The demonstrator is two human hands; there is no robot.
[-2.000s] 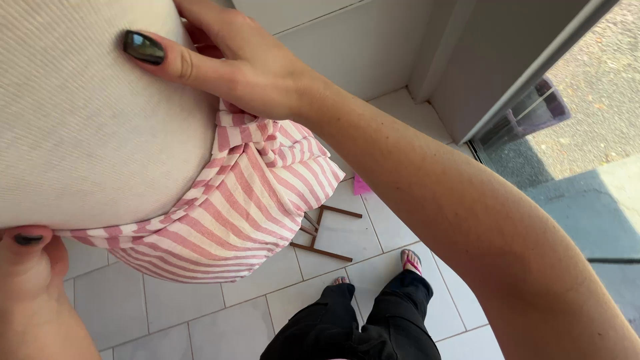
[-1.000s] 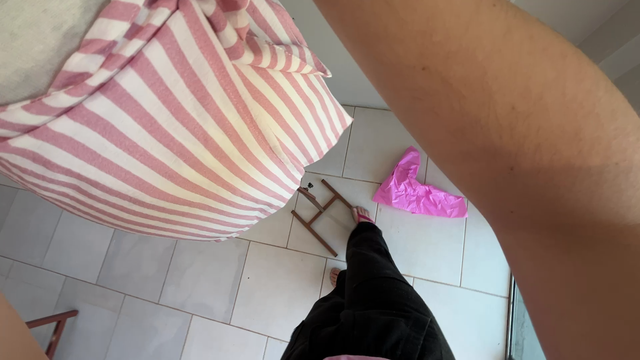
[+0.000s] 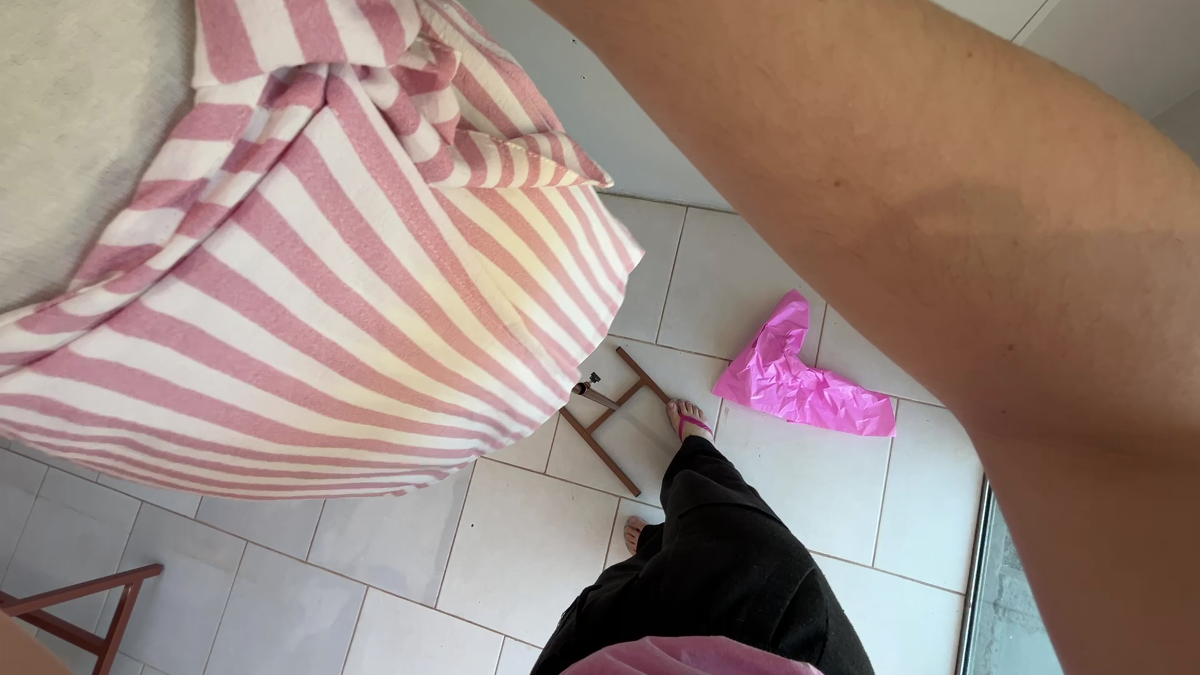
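Note:
A pink-and-white striped cloth (image 3: 375,309) lies bunched and folded along the edge of a pale, fabric-covered surface (image 3: 75,122) at the upper left, and its lower part hangs down in wide folds. My right forearm crosses the upper right, beside the cloth and nearer the camera; the right hand is beyond the top edge of the view. Only a sliver of my left arm shows at the bottom left corner, with its hand out of view. Whether either hand touches the cloth cannot be seen.
Brown metal legs (image 3: 600,448) stand on the white tiled floor (image 3: 525,534) by my foot in a pink flip-flop (image 3: 692,424). A crumpled pink plastic bag (image 3: 811,380) lies right of them. Another brown metal frame (image 3: 117,609) is at lower left. A pale wall rises behind.
Both hands, seen at the pale surface two seconds ago, are out of view. The striped cloth fills more of the view, and the pink bag shows fully. The view has shifted.

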